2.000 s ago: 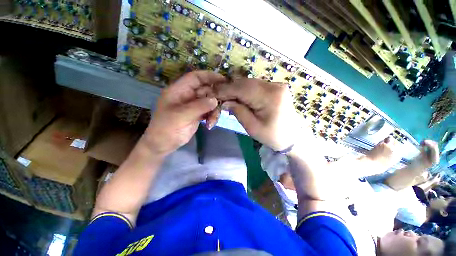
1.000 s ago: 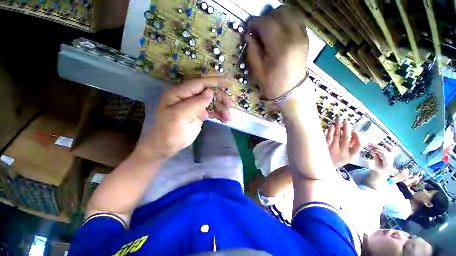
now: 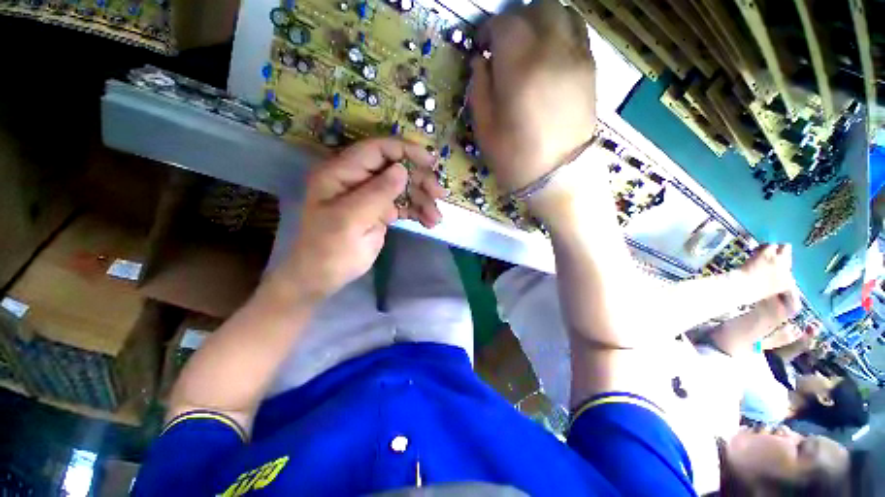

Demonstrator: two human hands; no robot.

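A tan PCB panel [image 3: 320,68] lies on the rail in front of me, with round-topped capacitors and small blue parts standing on it. My left hand [image 3: 364,209] is at the panel's near edge, fingers curled, with small leaded components [image 3: 404,184] pinched between thumb and fingers; their type is unclear. My right hand [image 3: 534,97] is over the right part of the panel, back of the hand up and blurred. Its fingertips point down at the board and are hidden, so I cannot tell if they hold anything.
The metal conveyor rail [image 3: 194,131] runs along the near side. Beyond it are stacked tan panels [image 3: 704,107], a dark component heap [image 3: 776,184] and a brownish heap [image 3: 833,212] on a green mat. Cartons [image 3: 73,301] stand at lower left. Another person's arm [image 3: 718,289] reaches in at right.
My right hand has moved from beside my left hand to over the panel and has stayed there. My left hand has shifted slightly left. The neighbour's hands have moved further along the line.
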